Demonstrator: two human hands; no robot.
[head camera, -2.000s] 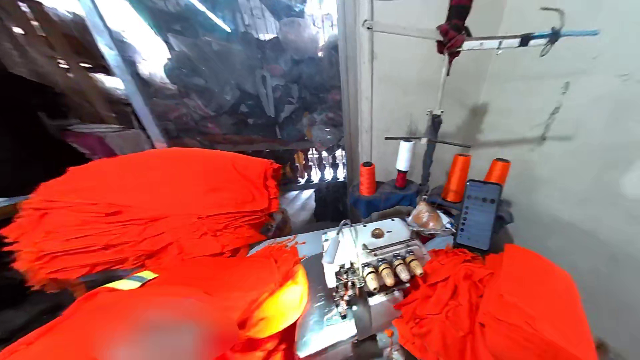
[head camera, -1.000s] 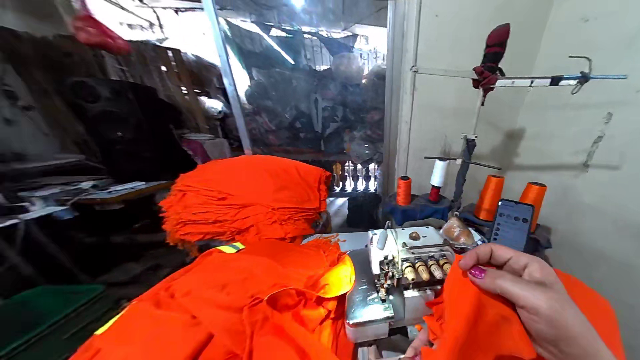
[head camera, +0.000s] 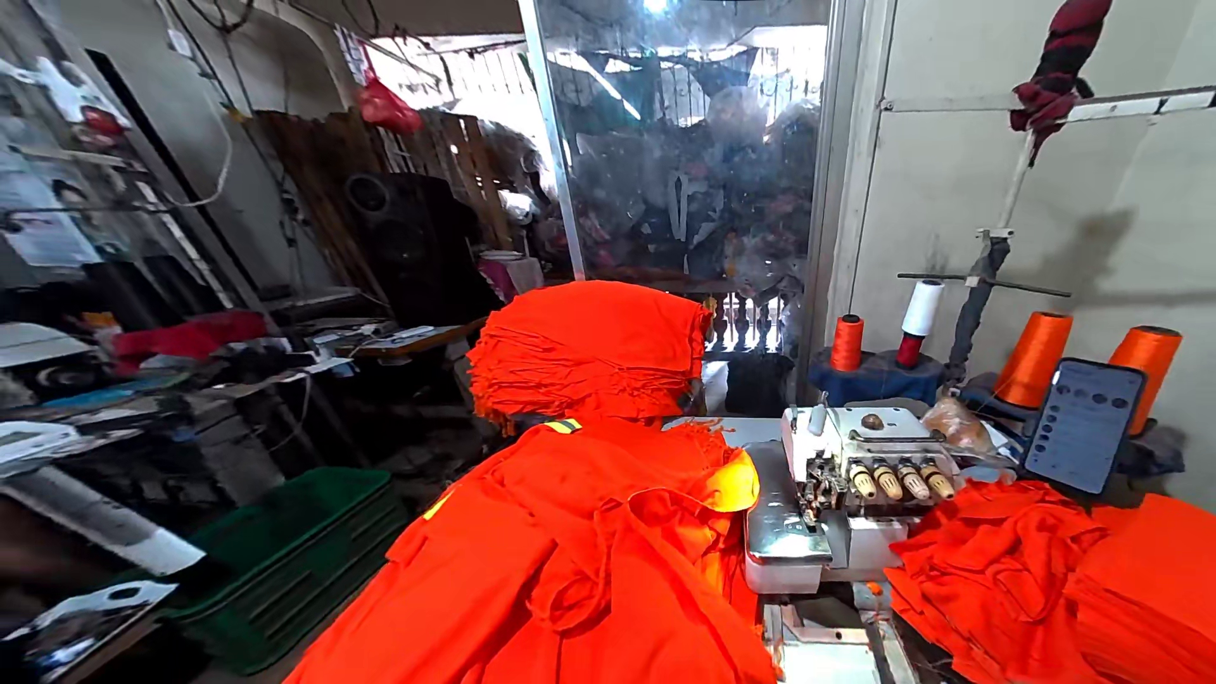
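Observation:
Neither of my hands shows in the head view now. A white overlock sewing machine (head camera: 855, 484) with several tension dials stands right of centre. Left of it, orange garments with yellow parts (head camera: 570, 560) lie heaped, and behind them rises a folded stack of orange fabric (head camera: 594, 351). More crumpled orange fabric (head camera: 1007, 551) lies to the right of the machine. Behind the machine stand an orange thread cone (head camera: 846, 343), a white thread cone (head camera: 921, 309) and larger orange thread cones (head camera: 1035, 359). A smartphone (head camera: 1084, 425) with a lit screen leans upright near them.
A green plastic crate (head camera: 285, 560) sits low at the left. Beyond it are a cluttered table (head camera: 399, 340) and a black loudspeaker (head camera: 408, 242). A glass panel (head camera: 684, 142) stands behind the stack. A thread stand pole (head camera: 1016, 185) rises at the right, beside the wall.
A hand with painted nails pinched orange fabric right of the machine one second ago; both hands are now out of view. The view has swung left.

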